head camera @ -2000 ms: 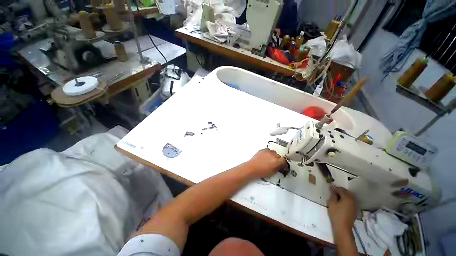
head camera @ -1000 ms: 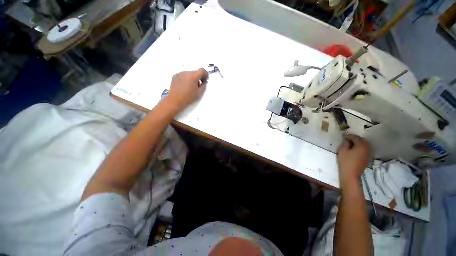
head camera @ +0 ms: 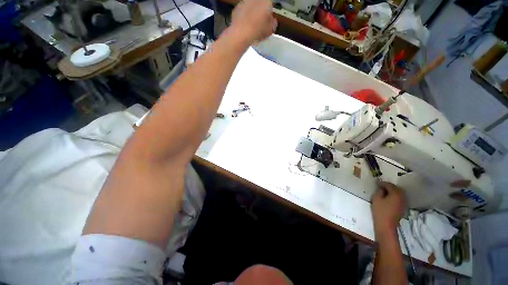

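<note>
A cream-white sewing machine head (head camera: 423,161) stands at the right of the white table. Its dark hook opening (head camera: 322,155) is uncovered, with the bright slide plate (head camera: 304,146) left of it. My right hand (head camera: 388,206) is closed around the end of a large screwdriver (head camera: 371,165) whose dark-and-yellow handle lies under the arm. My left hand (head camera: 254,21) is raised at the top, beyond the table's far edge; its fingers are curled and I cannot tell if they hold anything. Small metal parts (head camera: 241,109) lie on the table's upper left.
White fabric (head camera: 50,200) is piled at the left. A white cloth scrap (head camera: 431,228) and dark green looped handles (head camera: 454,249) lie at the right table end. A control panel (head camera: 478,143) sits behind the head. Another machine table (head camera: 133,47) stands at the back left.
My left hand went from the hook area to the small parts at the left, then up and away past the far edge. My right hand has stayed by the screwdriver. The view has shifted.
</note>
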